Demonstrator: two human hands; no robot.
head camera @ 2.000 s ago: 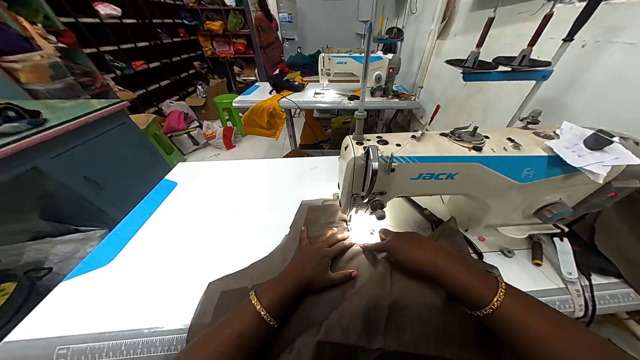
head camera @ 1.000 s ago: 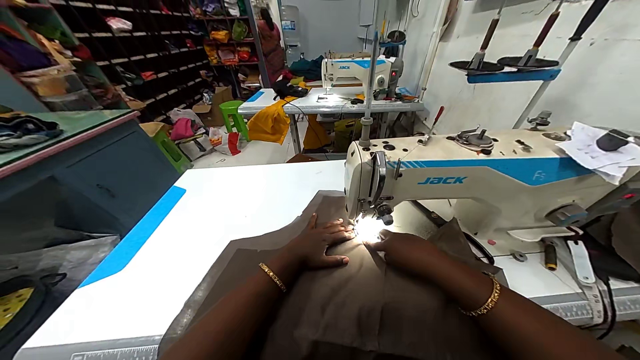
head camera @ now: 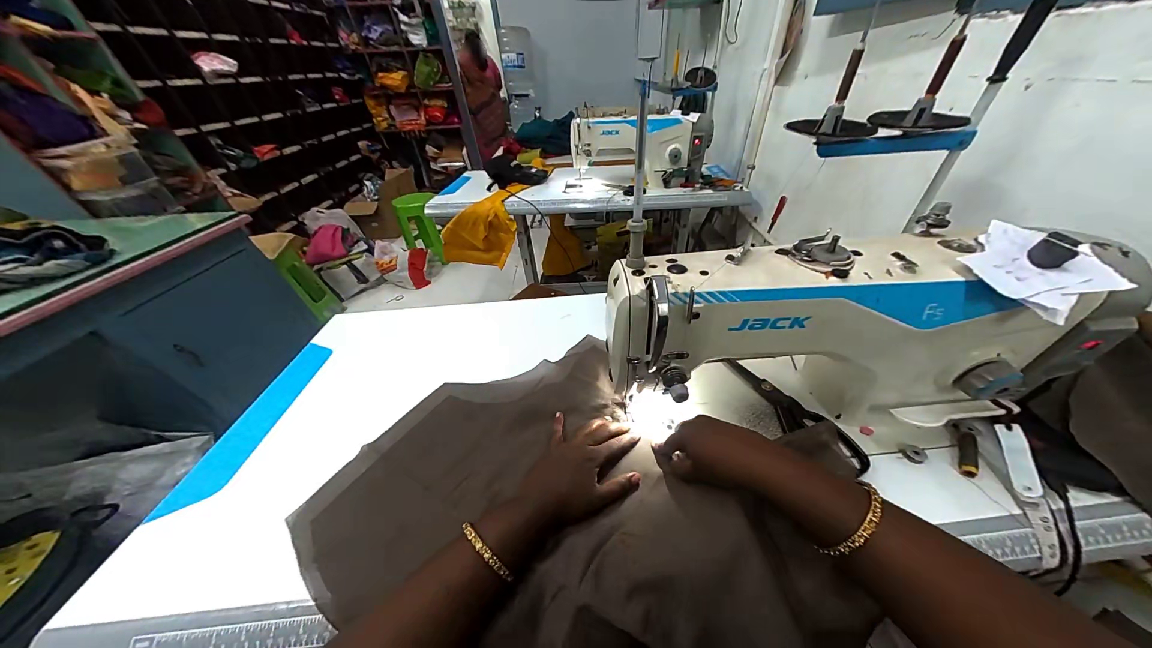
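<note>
A grey-brown sheet of fabric (head camera: 432, 477) lies over the white sewing table and under the needle area of a Jack industrial sewing machine (head camera: 810, 333). The machine's lamp lights the needle area so brightly that the presser foot cannot be made out. My left hand (head camera: 585, 468) rests flat on the fabric just left of the needle area, fingers spread and holding nothing. Close on the right side of the lit spot, my right hand (head camera: 706, 454) pinches the fabric with curled fingers. Black-handled scissors (head camera: 783, 405) lie behind my right hand, under the machine arm.
Papers and a dark object (head camera: 1044, 265) sit on the machine head. A measuring tape (head camera: 1044, 531) hangs at the table's right front. Thread stands (head camera: 900, 126) rise behind. Beyond are a second sewing machine (head camera: 639, 144), yellow cloth (head camera: 486, 229), green stools, shelves and a person (head camera: 481, 99).
The fabric's far edge has shifted away from me and spreads farther to the left on the table. Both hands stay beside the needle area.
</note>
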